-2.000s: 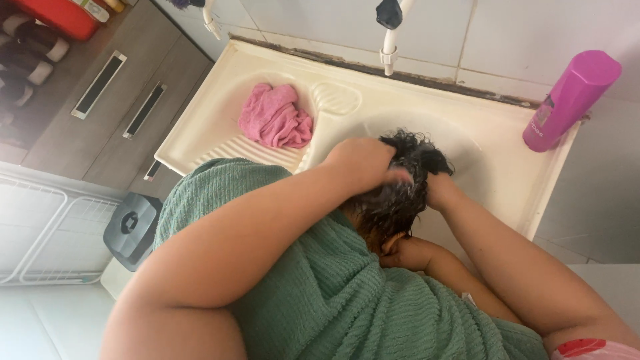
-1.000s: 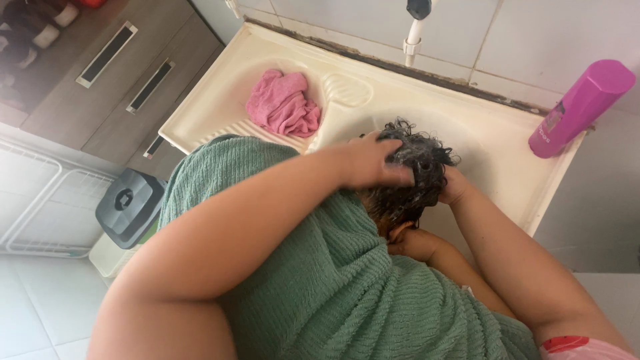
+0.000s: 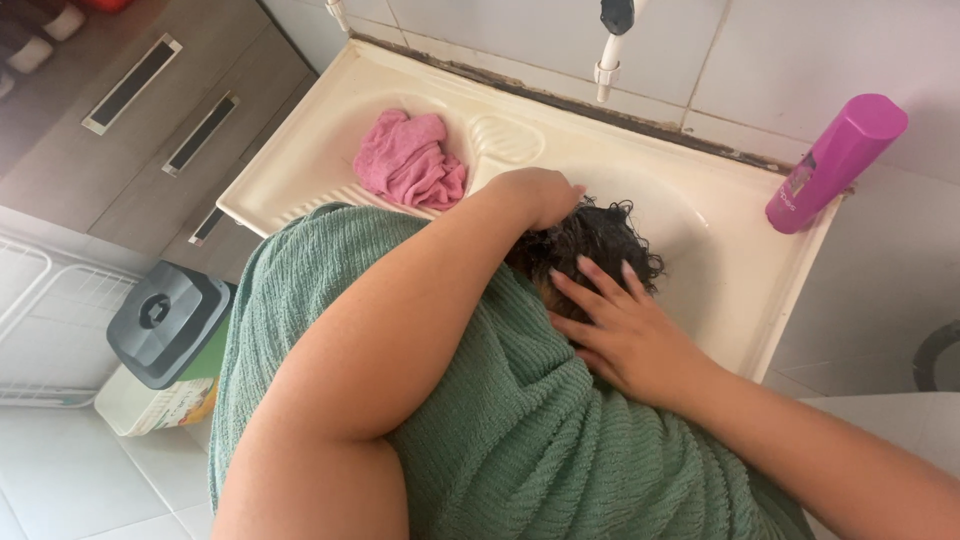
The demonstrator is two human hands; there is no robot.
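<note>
A person with a green towel (image 3: 480, 390) over the back and shoulders bends over a cream laundry sink (image 3: 735, 277), their wet, dark, curly head of hair (image 3: 604, 236) above the right basin. My left hand (image 3: 544, 196) rests bent at the left side of the hair; its fingertips are partly hidden, so its hold is unclear. Spread fingers of my right hand (image 3: 626, 330) lie on the near side of the hair, by the neck and the towel's edge. A pink cloth (image 3: 411, 159) lies crumpled in the left basin. On the sink's right corner stands a purple bottle (image 3: 836, 165).
Over the sink hangs a white tap pipe (image 3: 609, 67) on the tiled wall. Drawers with long handles (image 3: 133, 84) stand at the upper left. A grey-lidded bin (image 3: 169, 322) and a white container (image 3: 150, 405) are below them, near a white wire rack (image 3: 67, 300).
My right hand has come from the far right side of the hair to its near side, fingers spread. The left hand has shifted off the top of the hair to its left edge.
</note>
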